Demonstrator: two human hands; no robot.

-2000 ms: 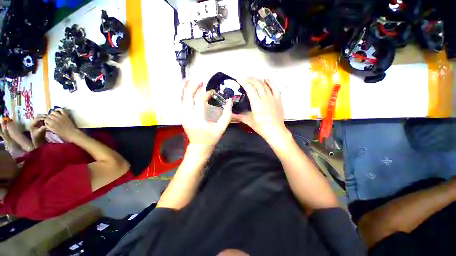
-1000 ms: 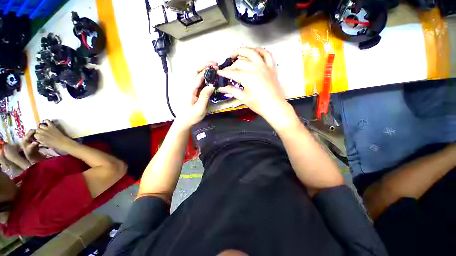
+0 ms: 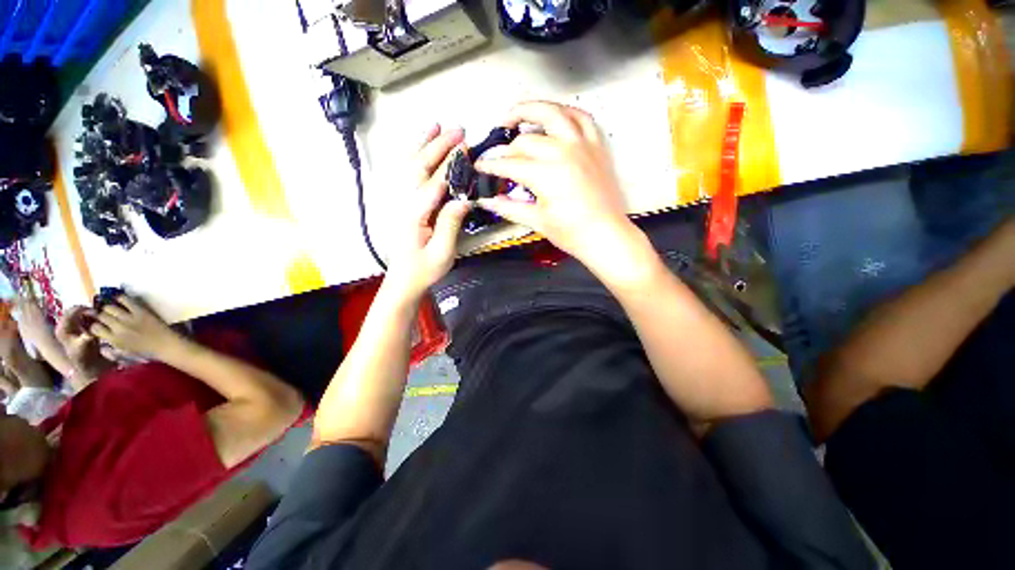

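Observation:
A black rounded housing (image 3: 496,143) is at the bench's near edge, mostly hidden by my right hand. A small black inner part (image 3: 461,175) stands at its left side, between my two hands. My right hand (image 3: 557,173) grips the housing, its fingers bent over the top and reaching the small part. My left hand (image 3: 434,214) is at the left, its thumb and fingers spread around the small part; whether they touch it cannot be told. The inside of the housing is mostly hidden, with a pale patch showing between the fingers.
A pale grey metal box (image 3: 417,50) stands ahead, with a black power cord (image 3: 358,167) at its left. Part-built units (image 3: 139,167) cluster at the left; another (image 3: 796,33) sits at the right. A red-handled tool (image 3: 726,184) overhangs the bench edge. People sit on both sides.
The view has shifted, showing less of the bench's back. The housing, first face-up between both hands, is now covered by my right hand, with the small black part raised at its left.

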